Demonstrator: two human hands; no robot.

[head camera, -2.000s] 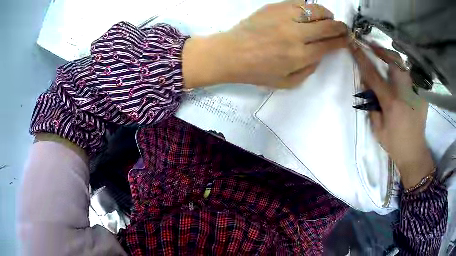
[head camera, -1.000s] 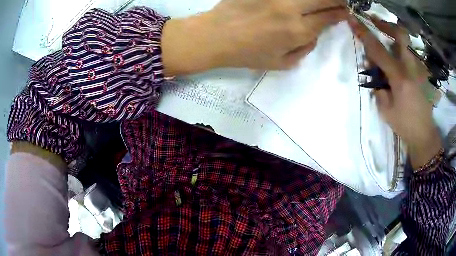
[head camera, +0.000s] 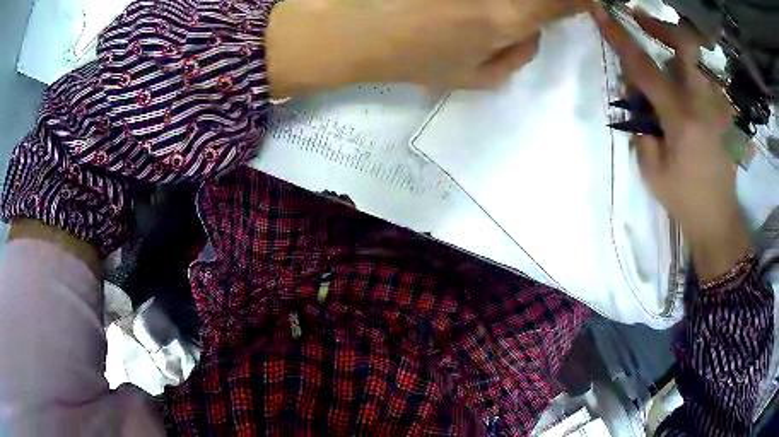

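A white garment piece (head camera: 530, 162) with dark stitched lines lies on the machine table and hangs a little over its front edge. My left hand (head camera: 418, 43) is at the top, cut off by the picture's edge, with its fingertips at the cloth's upper end. My right hand (head camera: 692, 145) lies on the cloth's right side, fingers pointing up towards the machine. Black thread snips (head camera: 634, 118) stick out from its palm. The fingertips of both hands meet near the seam at the top and are blurred. The needle area cannot be made out clearly.
The dark sewing machine head (head camera: 752, 34) is at the upper right. The white machine table (head camera: 342, 154) has printed ruler marks. Another white piece (head camera: 55, 38) lies at the upper left. White cloth pieces (head camera: 149, 341) show below, left of the checked apron (head camera: 359, 358), and more at the lower right.
The whole view has shifted, so the hands, cloth and table sit higher and the left arm further left. Both hands stay at the cloth, and the snips remain in my right hand.
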